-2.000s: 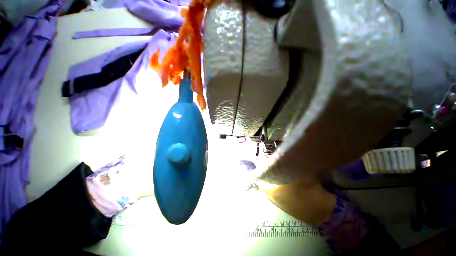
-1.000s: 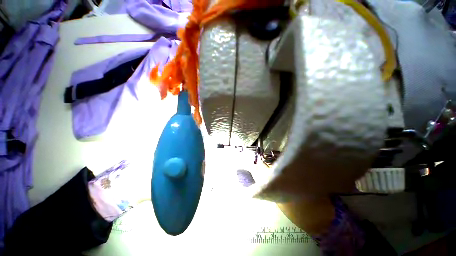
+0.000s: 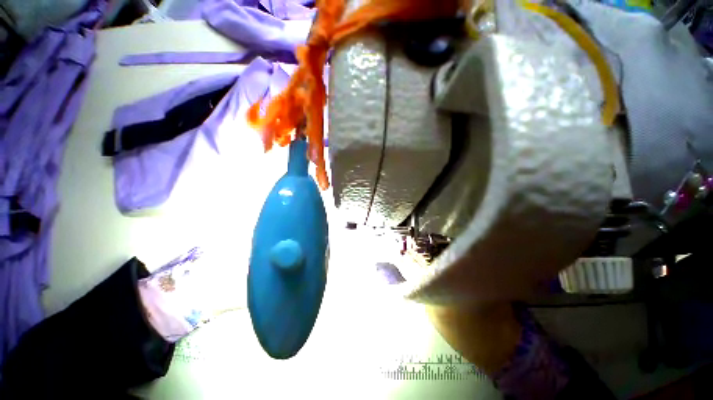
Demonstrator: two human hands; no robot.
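Observation:
The off-white sewing machine head [image 3: 547, 172] fills the centre right; its needle area [image 3: 414, 234] shows small metal parts. Below it the cloth is washed out by glare, with one small violet patch [image 3: 389, 273] visible. My left arm, in a black and floral sleeve, comes in at lower left; my left hand is lost in the glare and behind the blue lamp [image 3: 288, 266]. My right hand [image 3: 461, 328] reaches in from lower right, partly behind the machine head; its fingers are hidden or washed out.
A purple panel with a black band [image 3: 160, 133] and a narrow purple strip [image 3: 184, 58] lie at upper left. A purple garment heap [image 3: 39, 156] hangs at the left edge. An orange tie [image 3: 313, 70] is above the lamp. Ruler markings [image 3: 438, 367] run along the table's front.
The view has shifted slightly, so the lamp and machine head appear in a somewhat different position. Both arms stay in nearly the same place.

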